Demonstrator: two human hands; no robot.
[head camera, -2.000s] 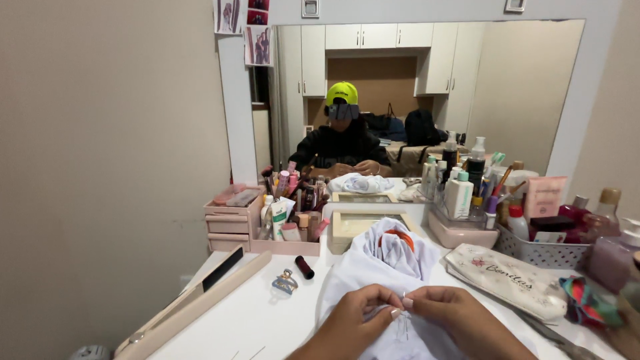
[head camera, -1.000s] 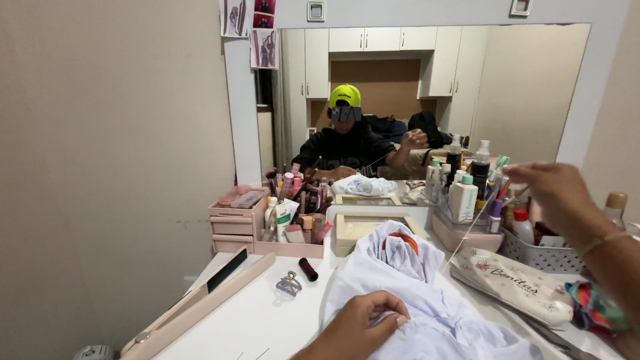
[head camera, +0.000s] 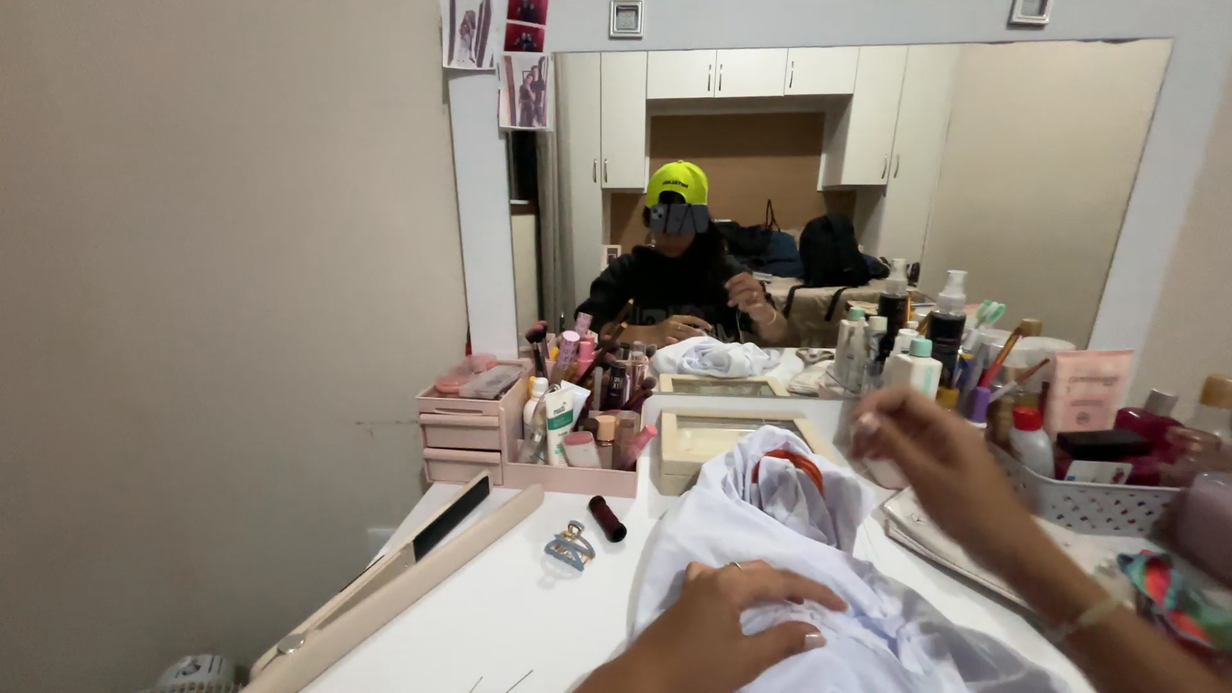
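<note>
A white cloth (head camera: 712, 520) lies bunched on the white table, with something orange (head camera: 794, 470) showing in its upper fold. My left hand (head camera: 727, 626) rests on the cloth, fingers spread, a ring on one finger. My right hand (head camera: 924, 452) is raised above the cloth's right side, thumb and fingertips pinched together; it is blurred, and I cannot make out a needle or thread in it. Two thin, dark, pin-like pieces (head camera: 520, 681) lie at the table's front edge.
A hair straightener (head camera: 433, 568), a claw clip (head camera: 571, 547) and a dark red tube (head camera: 607, 519) lie to the left. Behind stand a pink organizer (head camera: 568, 478) of cosmetics, a cream box (head camera: 679, 462) and a large mirror (head camera: 1039, 192). On the right are a pouch (head camera: 962, 549) and a perforated basket (head camera: 1088, 500).
Both hands were together at the cloth two seconds ago. My right hand then rose far right with a thread stretched from it, and has since come back left and lower. My left hand has stayed on the cloth.
</note>
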